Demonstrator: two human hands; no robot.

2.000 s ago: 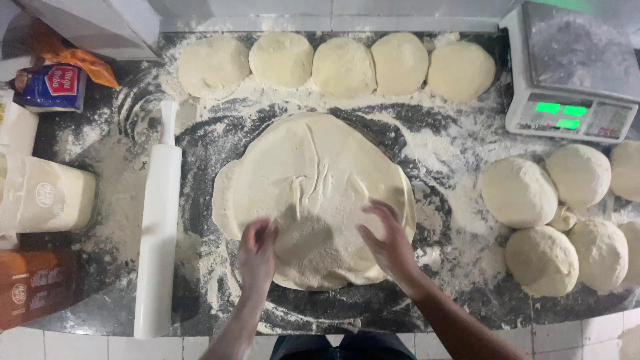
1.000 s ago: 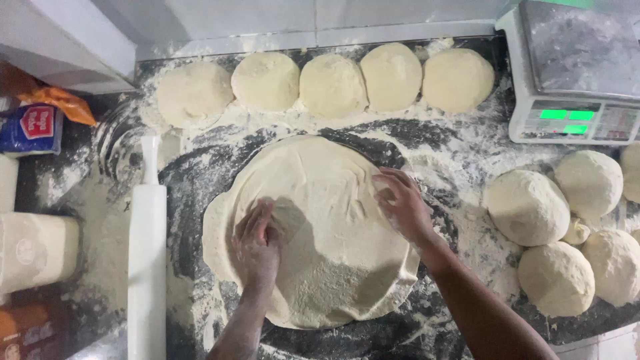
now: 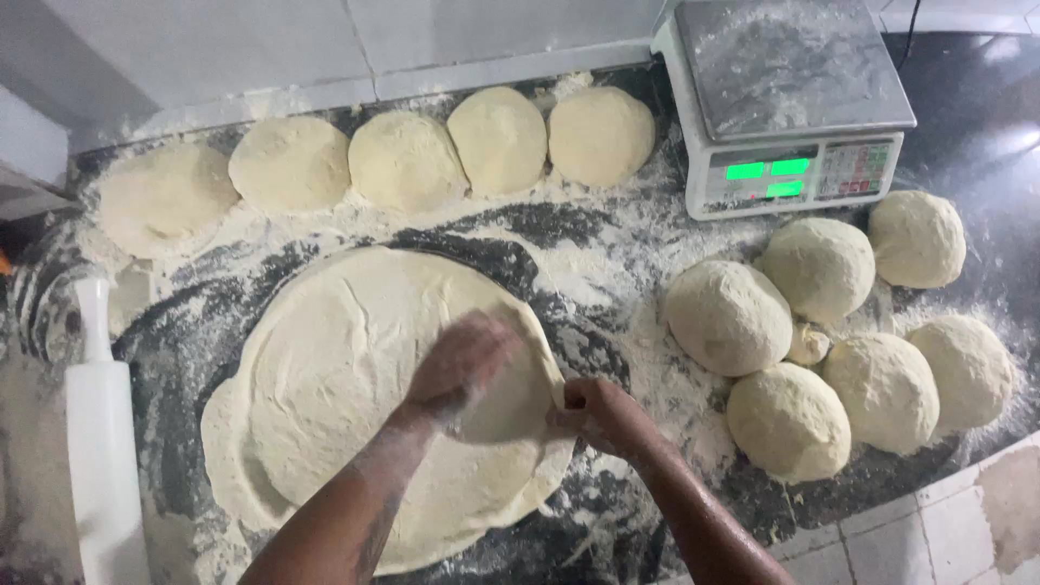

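A large flat round of dough [image 3: 325, 374] lies on the dark floured counter, its surface wrinkled and its rim uneven. My left hand [image 3: 467, 361], blurred, is over the right half of the round; whether its fingers touch the dough I cannot tell. At the right rim my right hand [image 3: 597, 414] pinches the dough edge between thumb and fingers. The white rolling pin [image 3: 104, 463] lies left of the round, apart from both hands.
Several flattened dough pieces [image 3: 406, 162] line the wall side. A digital scale [image 3: 796, 73] with a floury metal plate stands at the back right. Several dough balls [image 3: 786, 422] and a small dough scrap [image 3: 808, 344] sit below it. The counter's front edge slants at lower right.
My left hand has moved right across the dough. My right hand has gone from resting on the dough to gripping its right edge. The view has shifted to the right.
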